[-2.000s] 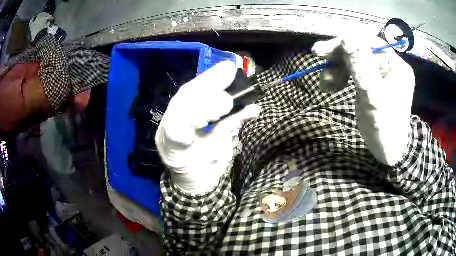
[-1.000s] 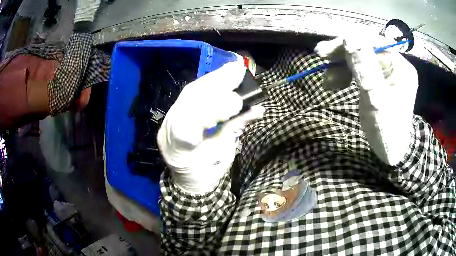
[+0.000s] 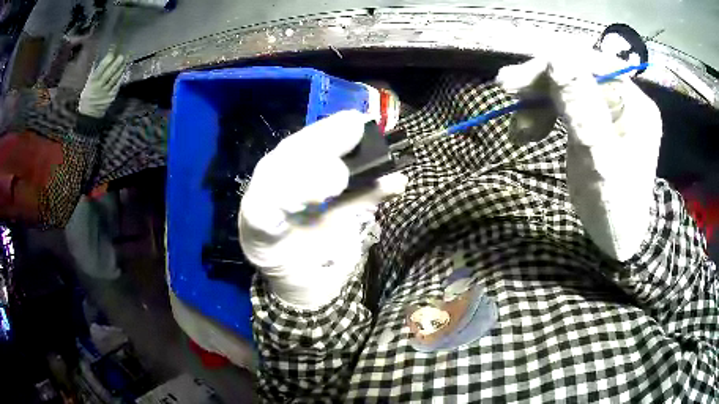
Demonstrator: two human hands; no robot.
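My left hand (image 3: 303,209), in a white knit glove, holds a small black bracket (image 3: 369,158) between thumb and fingers over my lap. My right hand (image 3: 603,134), also gloved in white, holds a thin blue brush (image 3: 485,117). The brush's silvery front end points left and reaches the bracket's right edge; whether the tip touches is too small to tell. A dark smudged patch shows below my right fingers. The brush's rear end lies in front of a round white-and-black cup (image 3: 624,49) at the table edge.
A blue bin (image 3: 189,197) with tangled black parts (image 3: 252,142) is left of my lap, on a pale covered support. A worn grey table edge (image 3: 292,35) runs across the top. Another person in a checked sleeve with a gloved hand (image 3: 102,83) is at the left.
My left hand has shifted slightly left, and more of the black bracket shows. The brush stays at nearly the same place. The other person's gloved hand has moved near the table edge.
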